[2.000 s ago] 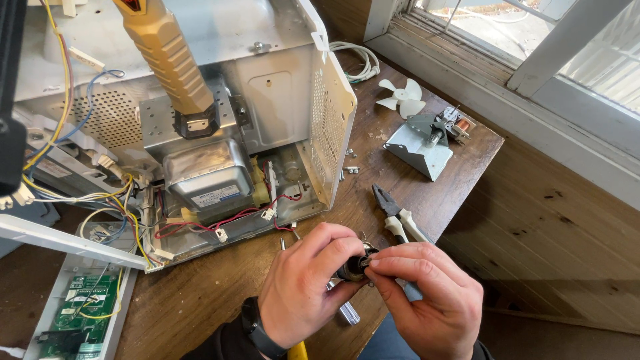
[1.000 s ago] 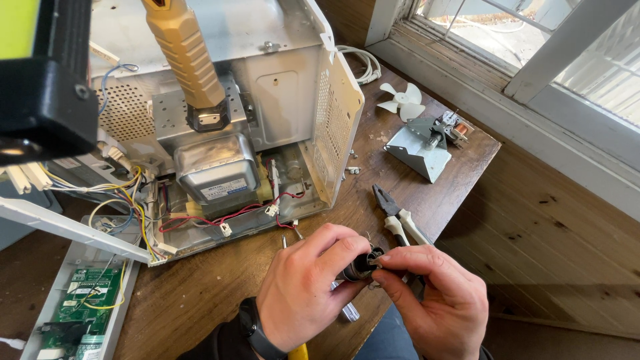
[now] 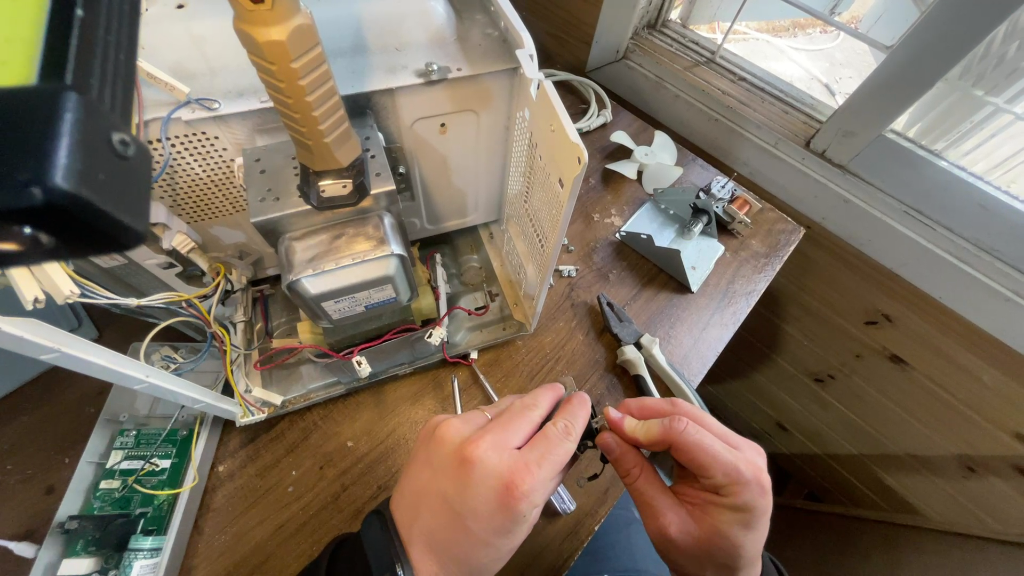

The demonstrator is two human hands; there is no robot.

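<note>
My left hand (image 3: pixel 496 472), with a dark watch at the wrist, grips a small dark part (image 3: pixel 590 440) with a black wire, mostly hidden by the fingers. My right hand (image 3: pixel 688 480) pinches a small metal piece at the right side of that part between thumb and forefinger. Combination pliers (image 3: pixel 640 344) with white and grey handles lie just beyond my right hand, jaws pointing away. Beside my left hand, thin metal shafts (image 3: pixel 457 394) rest on the wooden table; a shiny metal tool end (image 3: pixel 562 500) shows beneath the hands.
An opened microwave oven housing (image 3: pixel 552 184) stands at the left, with a transformer (image 3: pixel 348 272) and loose wires. A tan-handled tool (image 3: pixel 300 88) rises above it. A white fan blade (image 3: pixel 645 157) and motor bracket (image 3: pixel 672 240) lie at the back right. A green circuit board (image 3: pixel 144 480) sits lower left.
My left hand's fingers have shifted over the dark part, whose open round end showed before and is now largely covered. A black wire now shows below it. The black object at upper left has come into view.
</note>
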